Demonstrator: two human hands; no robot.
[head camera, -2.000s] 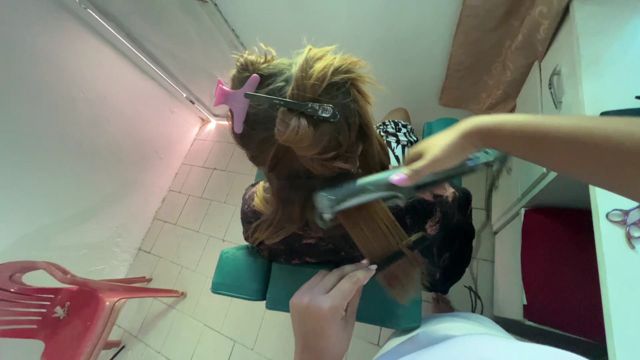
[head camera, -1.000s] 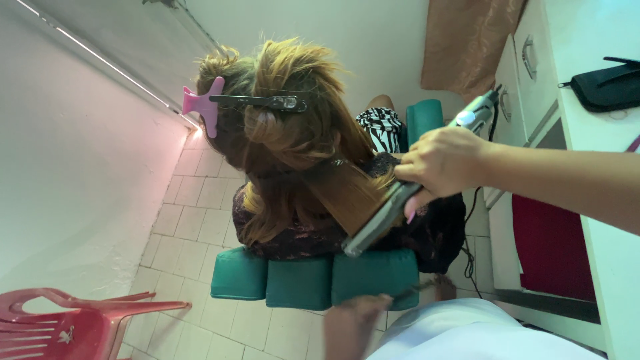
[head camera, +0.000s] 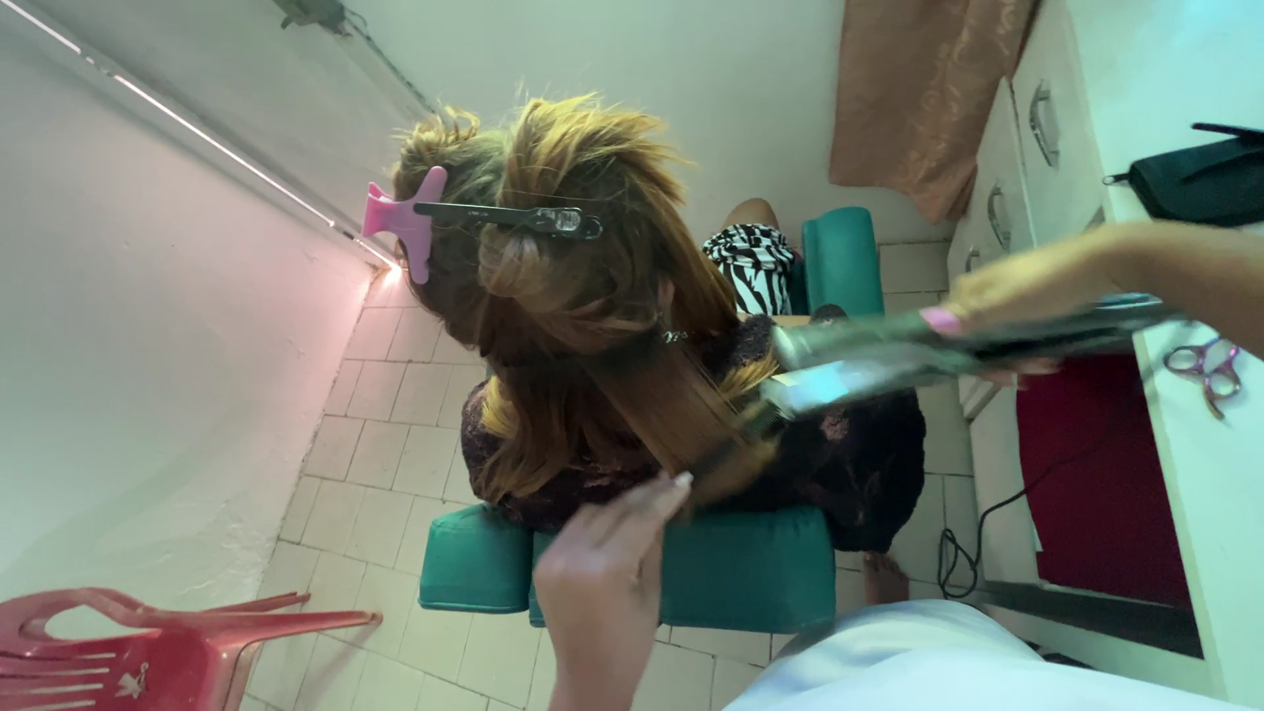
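A seated person's brown and blond hair (head camera: 583, 267) is partly pinned up with a pink butterfly hair clamp (head camera: 413, 222) and a black sectioning clip (head camera: 513, 216). My left hand (head camera: 607, 553), at the lower middle, is shut on a dark comb (head camera: 731, 444), blurred, at a straight hanging section of hair (head camera: 662, 405). To the right, my right hand (head camera: 1017, 296) grips a hair straightener (head camera: 869, 360). Its two plates are apart and blurred, their tips just right of the hair, with no hair plainly between them.
The person sits on a green padded chair (head camera: 746, 578). A red plastic chair (head camera: 128, 652) stands lower left. On the white counter (head camera: 1220, 474) at right lie scissors (head camera: 1205, 370) and a black pouch (head camera: 1200, 178). A black cord (head camera: 978, 553) hangs beside the cabinet.
One second ago the straightener pointed down-left near the hair ends, and my left hand was lower, off the hair. Now that hand is up at the section with the comb, and the straightener's plates are apart.
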